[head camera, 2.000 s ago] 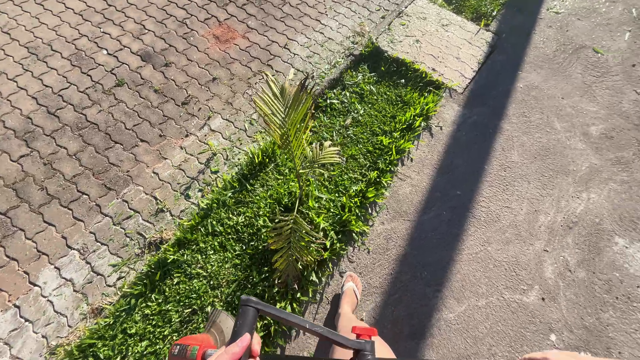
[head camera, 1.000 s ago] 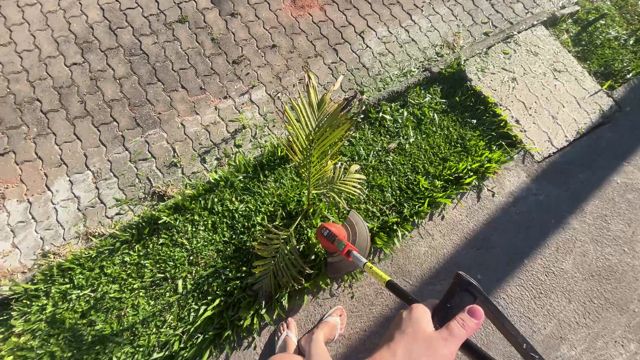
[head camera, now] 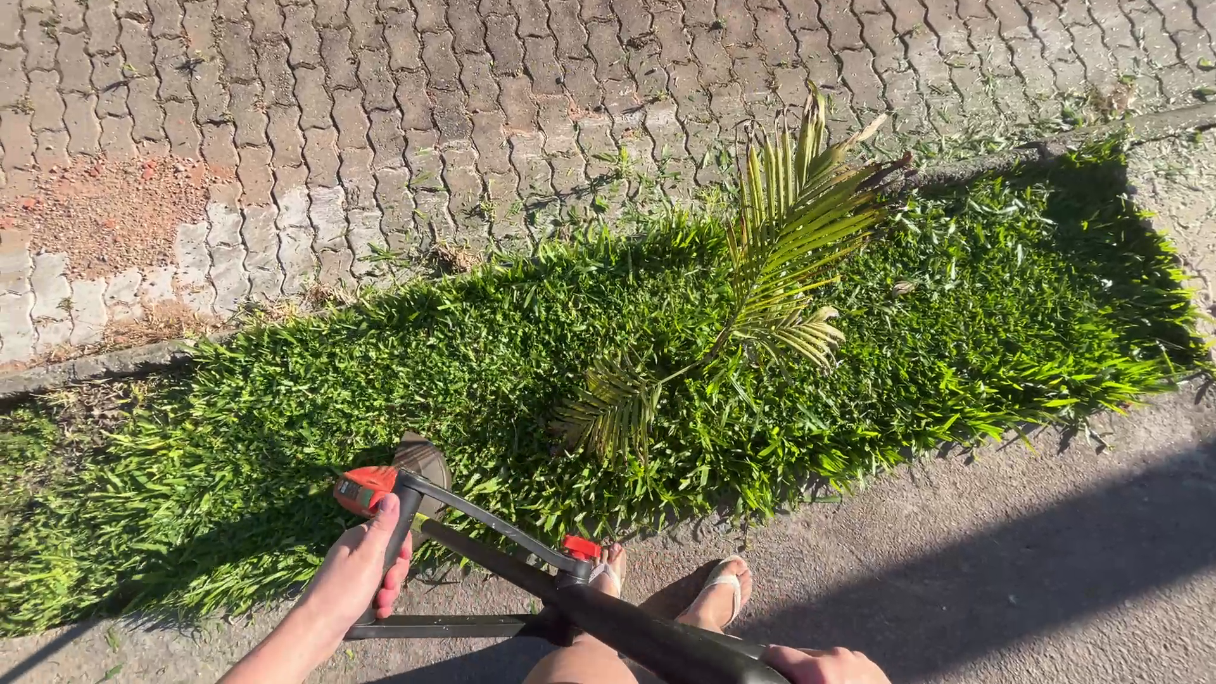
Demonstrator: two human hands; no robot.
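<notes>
I hold a string trimmer with a black shaft [head camera: 655, 632] across the lower part of the view. My left hand [head camera: 366, 570] is wrapped around the black loop handle [head camera: 404, 518], thumb up. My right hand [head camera: 822, 665] grips the rear of the shaft at the bottom edge, partly cut off. The orange trimmer head [head camera: 366, 489] and its dark guard [head camera: 423, 461] are over the lower left grass. A red knob [head camera: 581, 547] sits where the handle meets the shaft. A small palm plant [head camera: 779, 256] with partly yellowed fronds stands in the grass strip [head camera: 380, 370].
Interlocking pavers [head camera: 427, 104] and a low curb [head camera: 104, 366] border the strip's far side, with reddish rubble [head camera: 114, 214] at left. My feet in flip-flops [head camera: 727, 589] are on the concrete pavement [head camera: 912, 513] along the near side. A broad shadow crosses the pavement at right.
The trimmer head has moved left, away from the palm's base, where it was one second ago. The loop handle is now upright in my left hand. The view has shifted.
</notes>
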